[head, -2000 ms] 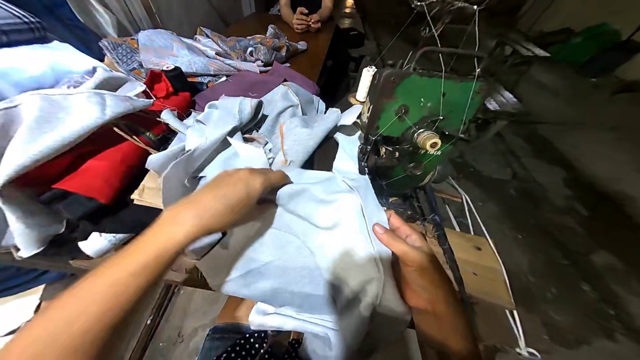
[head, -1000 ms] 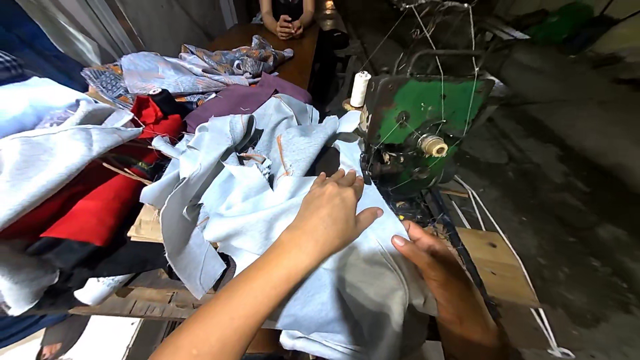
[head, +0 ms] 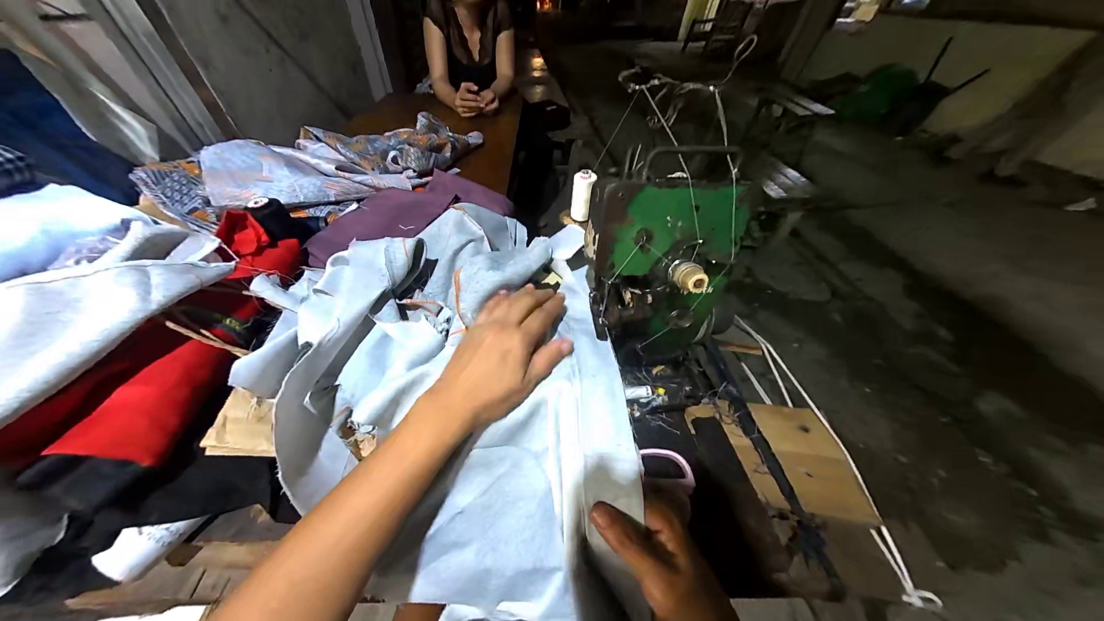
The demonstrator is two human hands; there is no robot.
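Observation:
Light blue-grey fabric (head: 509,483) lies flat in front of me, its right edge running up to a green overlock sewing machine (head: 673,224). My left hand (head: 509,349) rests palm down on the fabric, just left of the machine, fingers slightly spread. Near the lower edge, my right hand (head: 647,543) pinches the fabric's right edge, thumb on top; its other fingers are partly hidden. A white thread spool (head: 583,195) stands at the machine's left, and a cream thread cone or knob (head: 690,276) sits on its front. A pink handle loop (head: 668,466) shows beside my right hand.
Red cloth (head: 129,414), purple cloth (head: 388,220) and patterned cloth (head: 285,172) are heaped at left. A person (head: 470,60) sits behind a wooden table (head: 500,147) with hands clasped. White cords (head: 819,423) hang right of a wooden board (head: 811,466).
My left hand has moved from the fabric's left part to lie flat near the machine. The fabric, bunched two seconds ago, is spread flatter. My right hand stays at its right edge, lower down.

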